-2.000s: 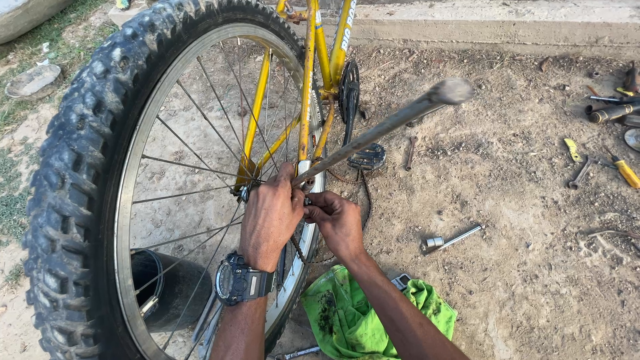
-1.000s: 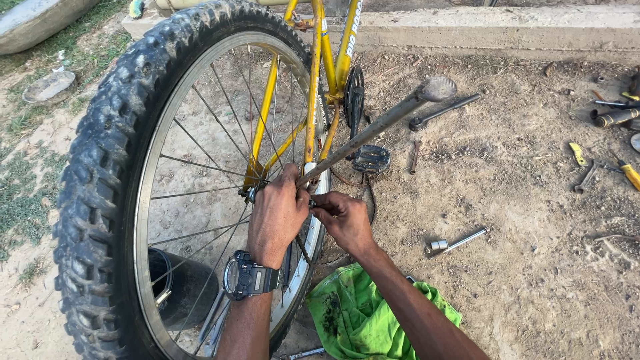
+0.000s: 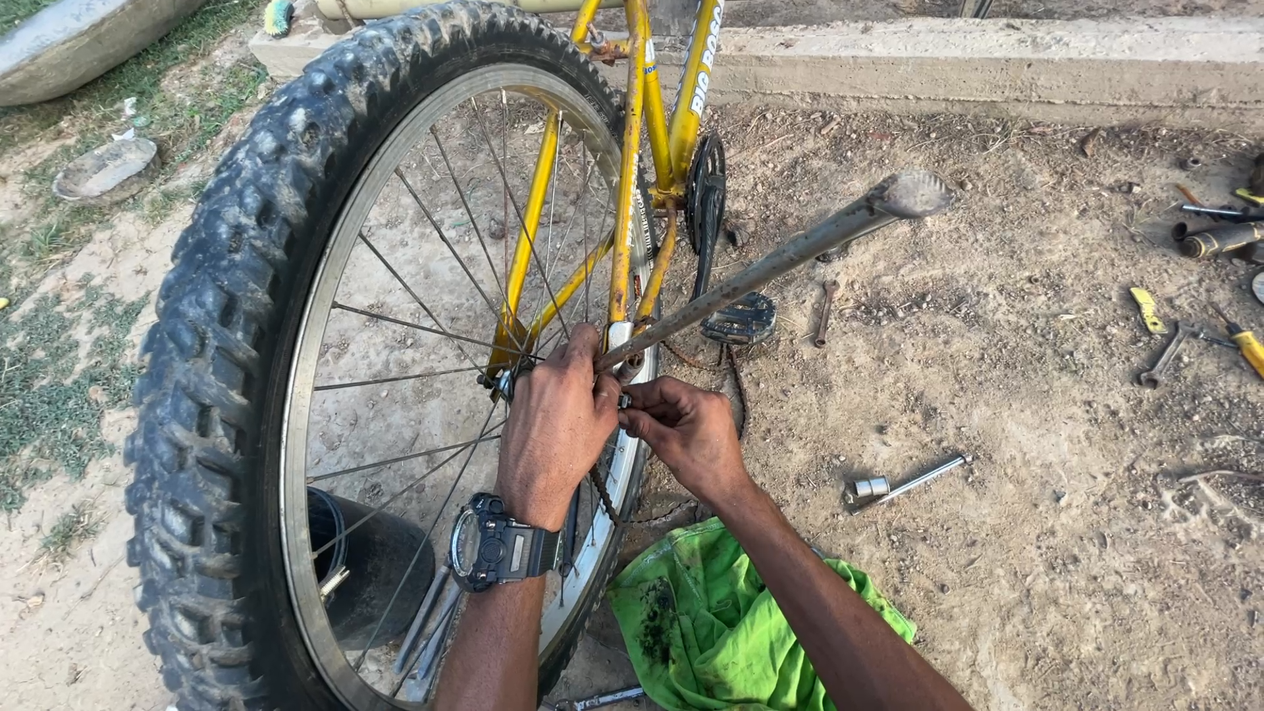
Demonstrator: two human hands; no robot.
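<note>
A bicycle wheel with a knobby black tyre [image 3: 212,395] stands in a yellow bicycle frame [image 3: 632,168]. My left hand [image 3: 558,425], with a black watch on its wrist, is at the hub beside the lower end of a metal kickstand [image 3: 760,276] that slants up to the right; its fingers hide what they hold. Close to its right, my right hand [image 3: 691,430] pinches a small metal nut or bolt [image 3: 624,401] between thumb and fingers, near the axle end. A crank pedal [image 3: 741,318] lies beyond the hands.
A green cloth [image 3: 731,622] with dark stains lies below my right forearm. On the dirt to the right are a socket wrench [image 3: 913,481], an open-ended wrench [image 3: 1170,355] and a yellow-handled screwdriver [image 3: 1249,351]. A black bucket [image 3: 380,573] stands behind the spokes. A concrete kerb [image 3: 968,74] runs behind.
Both hands stay at the axle area, with only small finger movements. The view has shifted slightly.
</note>
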